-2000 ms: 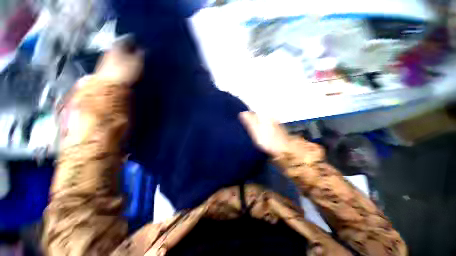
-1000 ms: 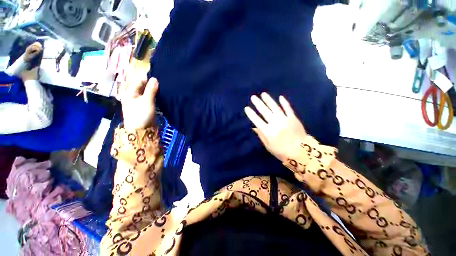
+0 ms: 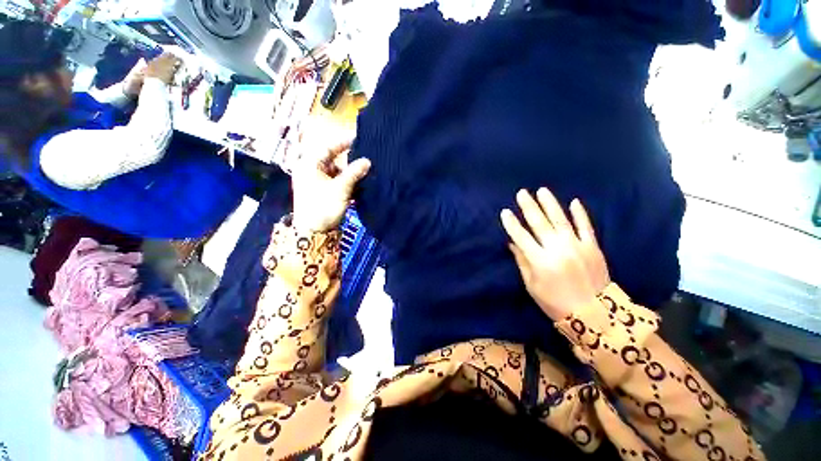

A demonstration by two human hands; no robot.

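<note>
A navy garment (image 3: 531,117) lies spread over the white table and down onto my lap, with a gathered, ribbed area at its left side. My right hand (image 3: 558,257) lies flat on the garment, palm down, fingers apart, holding nothing. My left hand (image 3: 324,189) is at the garment's left edge, with thumb and index finger apart near the cloth. Whether the fingers touch the cloth is hard to tell.
A machine head (image 3: 774,72) stands at the upper right. Another person (image 3: 108,153) works at a neighbouring machine (image 3: 216,27) on the left. A pink garment pile (image 3: 99,324) lies in a blue crate (image 3: 193,387) at the lower left. A blue slatted crate (image 3: 357,257) shows beside my left forearm.
The view has turned left, so garment and hands appear further right and the other person shows more. The scissors have left the picture. My hands keep nearly the same places on the garment.
</note>
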